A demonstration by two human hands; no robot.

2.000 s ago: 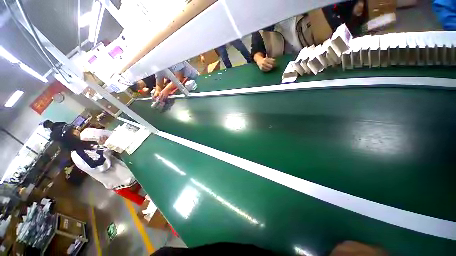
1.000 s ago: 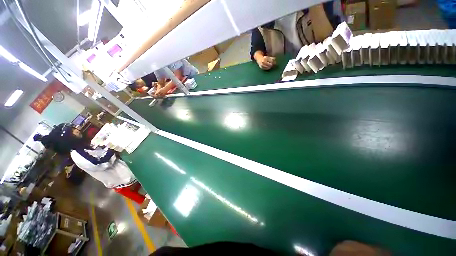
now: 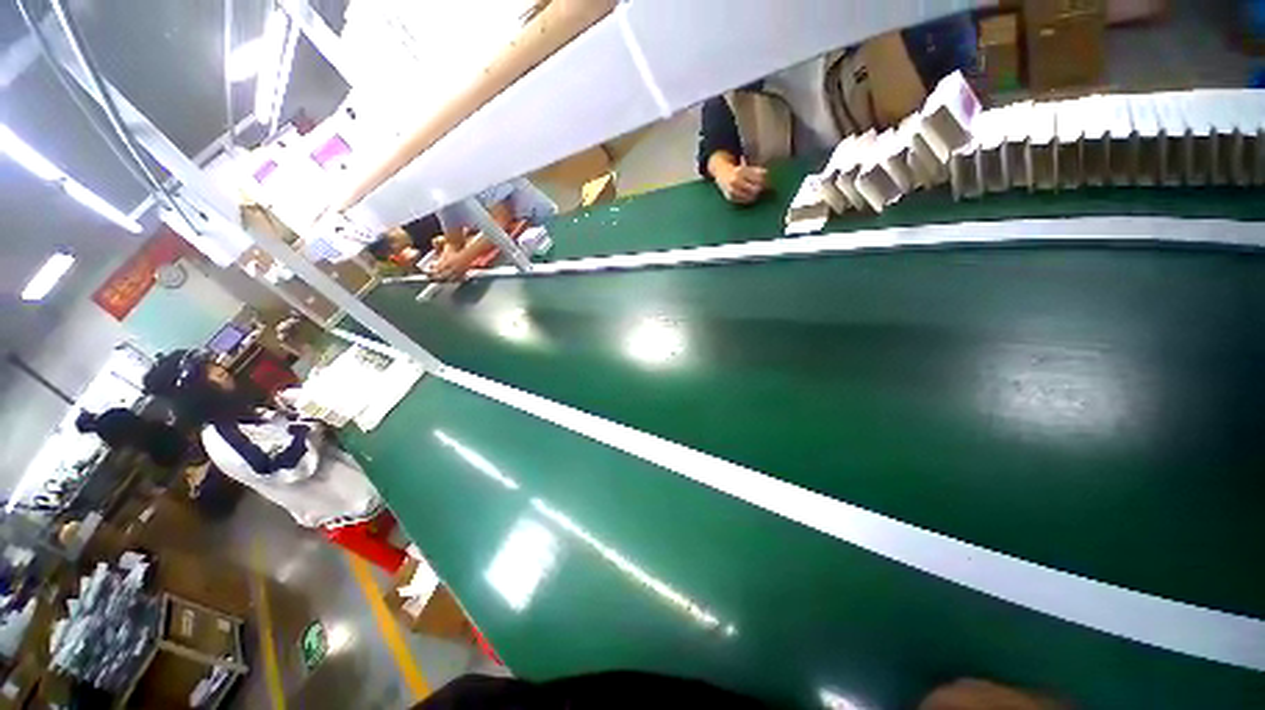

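Note:
The green workbench [image 3: 832,402] lies in front of me, with a white dividing strip [image 3: 777,501] running across it. A blurred patch of skin, apparently my right hand [image 3: 996,695], shows at the bottom edge. It is mostly cut off, and its fingers and anything in it are hidden. A dark shape, perhaps my sleeve or clothing, lies along the bottom edge. My left hand is not in view.
A long row of open white cartons [image 3: 1110,144] leans at the far side. A person's hand [image 3: 739,179] rests beside it. Other people work at the far left end, near stacked white items [image 3: 364,384]. A white overhead shelf [image 3: 555,125] crosses above; brown cartons stand beyond.
The view has shifted slightly. The people at the far left have changed posture a little. The skin patch at the bottom edge has sunk slightly lower in the picture.

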